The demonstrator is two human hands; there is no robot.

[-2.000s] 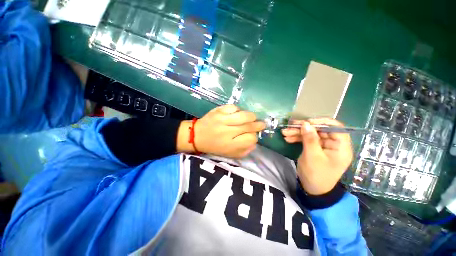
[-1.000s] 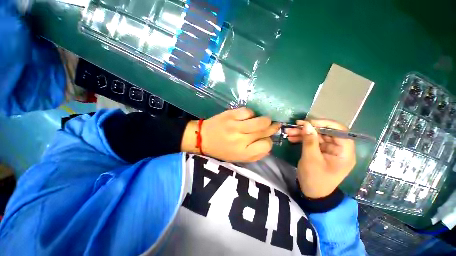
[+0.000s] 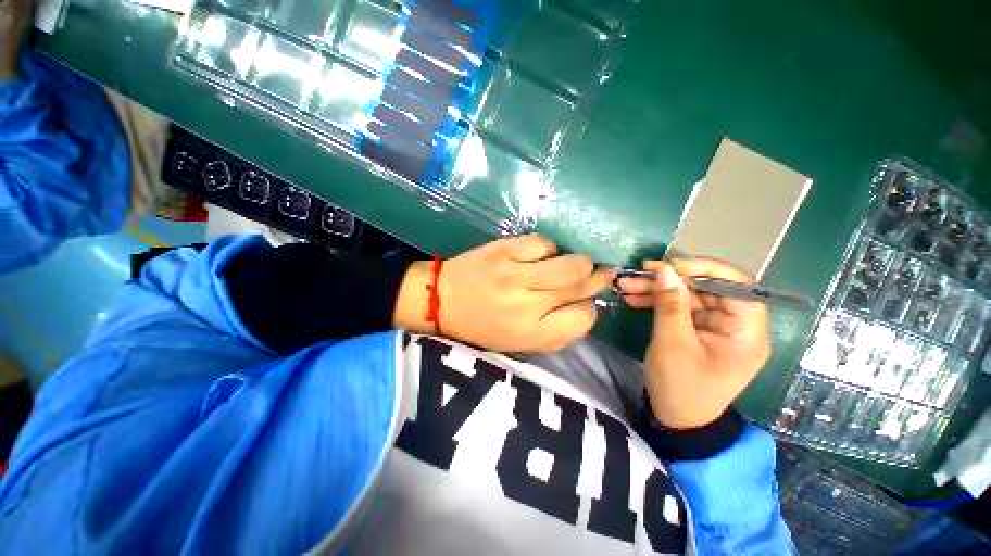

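Observation:
My left hand (image 3: pixel 505 295), with a red string at the wrist, pinches a small dark and silvery part (image 3: pixel 609 301) at its fingertips, mostly hidden by the fingers. My right hand (image 3: pixel 706 337) holds metal tweezers (image 3: pixel 750 290) like a pen, their tip pointing left at the part. Whether the tip touches the part is too small to tell. A beige-grey pad sheet (image 3: pixel 744 206) with a pale edge lies flat just beyond my right hand.
A clear blister tray (image 3: pixel 522 114) with a blue and grey strip (image 3: pixel 418 103) lies at upper left. Another clear tray (image 3: pixel 858 358) with dark parts is at right. A black parts tray (image 3: pixel 253 188) sits by the bench edge. Another person's blue sleeve (image 3: pixel 54 163) is at far left.
Since the earliest frame, the trays and sheet have shifted in view. The part shows less between the fingertips. The other person's blue sleeve at left has moved.

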